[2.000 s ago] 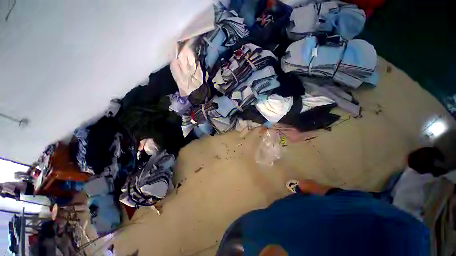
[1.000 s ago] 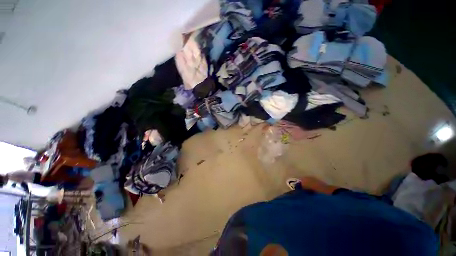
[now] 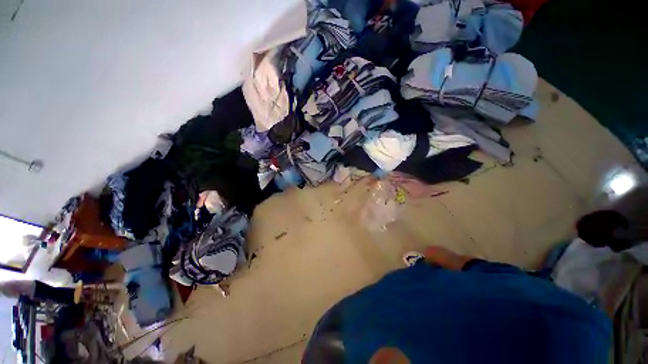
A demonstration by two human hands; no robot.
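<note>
No hand shows clearly. A rounded skin-coloured patch (image 3: 389, 357) is cut off by the bottom edge, too unclear to name. A second skin-coloured shape (image 3: 444, 258) with a small white item beside it shows past the blue clothing (image 3: 462, 316); it looks like a foot, but is blurred. Ahead on the beige floor (image 3: 334, 270) lie tied cut-piece bundles: a light blue and grey one (image 3: 465, 82) at the upper right, a striped one (image 3: 348, 92) in the middle heap and a rolled striped one (image 3: 213, 256) at the left. No hand touches them.
A white wall (image 3: 128, 71) runs behind the heap. Dark cloth (image 3: 213, 153) and a white piece (image 3: 389, 148) lie loose, with clear plastic (image 3: 381, 210) near them. An orange-brown box (image 3: 89, 231) is at the left. Pale and brown cloth (image 3: 593, 274) is at the right, by a green floor (image 3: 582, 71).
The camera view has tilted slightly and returned close to its framing of two seconds ago. The bundles and loose cloth have not visibly moved on the floor.
</note>
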